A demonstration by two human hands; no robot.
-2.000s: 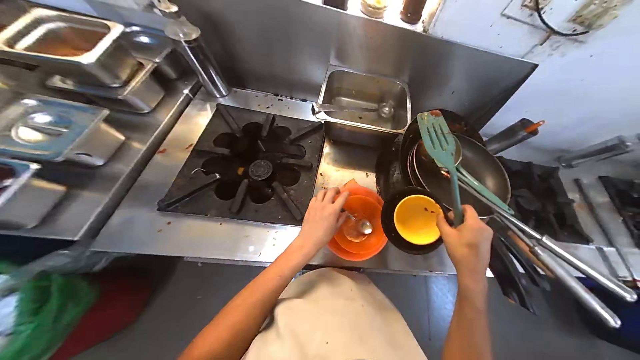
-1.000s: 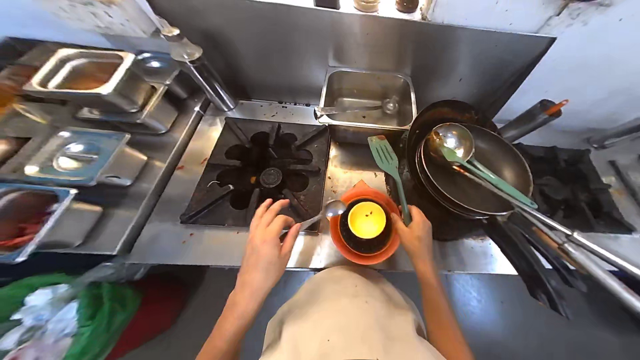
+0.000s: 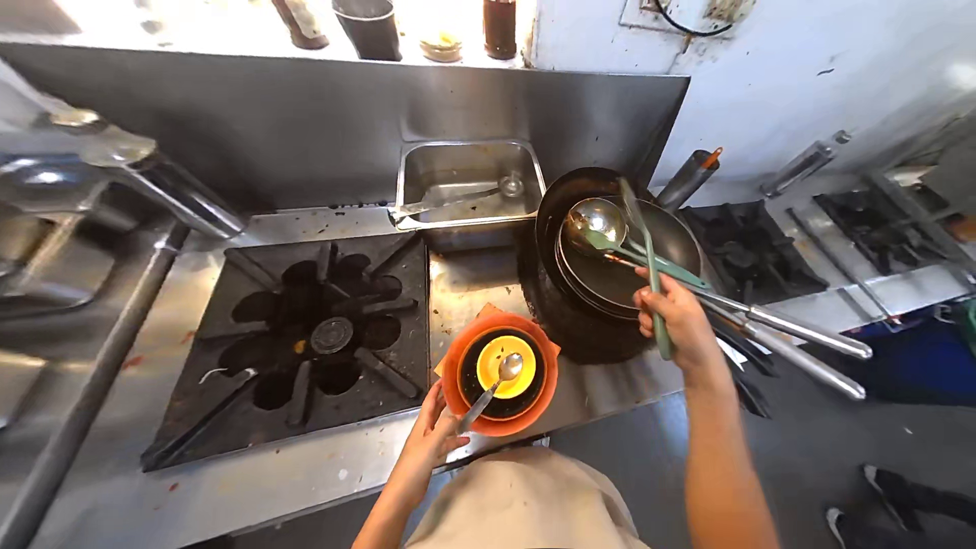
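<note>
My left hand (image 3: 431,436) is at the left rim of an orange bowl (image 3: 543,393), by the handle of a metal spoon (image 3: 486,396); whether it grips the spoon or the bowl is hard to tell. Inside the orange bowl sits a black bowl (image 3: 535,347) with a small yellow bowl (image 3: 488,357) in it, and the spoon's head lies over the yellow one. My right hand (image 3: 675,320) holds a green slotted spatula (image 3: 644,229), seen edge-on, above stacked frying pans (image 3: 679,229). A ladle (image 3: 598,221) and another green utensil (image 3: 671,267) rest on the pans.
A black burner grate (image 3: 332,335) fills the counter to the left. Behind the bowls stands a metal pan (image 3: 473,175) with a utensil in it. Pan and utensil handles jut over the right edge. More burners (image 3: 743,244) lie farther right. A person's shoes (image 3: 877,496) show at lower right.
The yellow and black bowls, beside the orange one two seconds ago, are now inside it. My right hand has moved from the bowls to the pans with the spatula. The spoon now reaches over the yellow bowl.
</note>
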